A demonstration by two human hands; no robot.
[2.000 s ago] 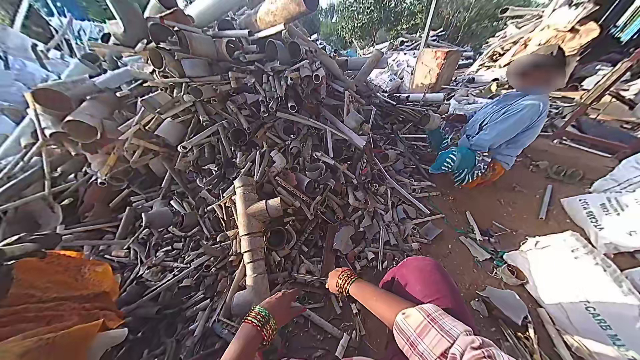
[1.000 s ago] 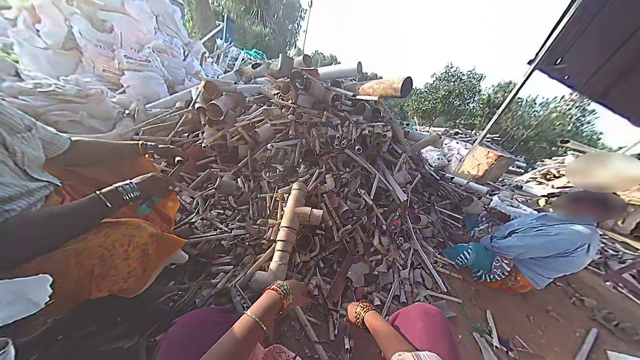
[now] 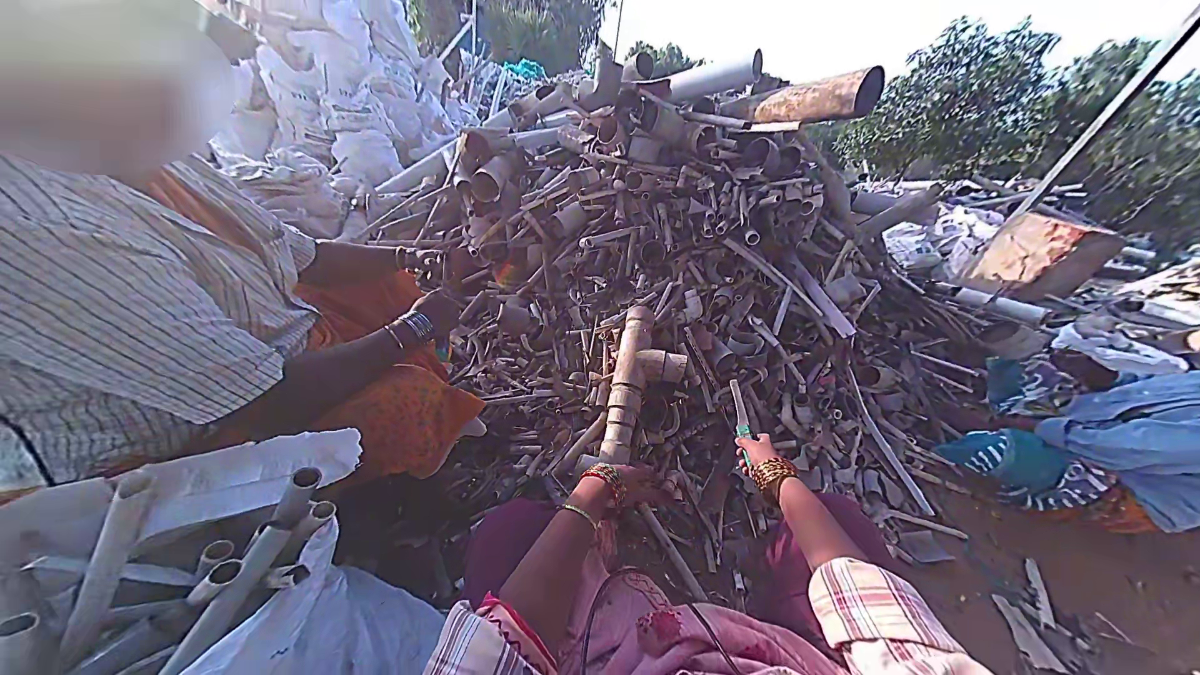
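Bangles circle both wrists. My right hand [image 3: 756,452] is closed around the green handle of a tool with a long pale blade [image 3: 740,405], which points up toward the heap. My left hand [image 3: 639,486] is low over the scrap, just below the base of a dirty plastic pipe with a tee fitting [image 3: 626,403]; whether its fingers hold anything cannot be told. A thin pipe [image 3: 673,553] runs down from beneath that hand between my knees. In front rises a large heap of scrap plastic pipes and fittings [image 3: 656,244].
A co-worker in a striped shirt [image 3: 131,291] sits close on the left, hands at the heap. White sacks [image 3: 319,103] are stacked behind. Cut pipes [image 3: 225,581] and a white sack stand at lower left. Another person in blue [image 3: 1139,441] is at the right edge.
My right hand has risen and moved away from my left, with the green-handled tool now showing. The view has swung left, bringing the co-worker there further into sight.
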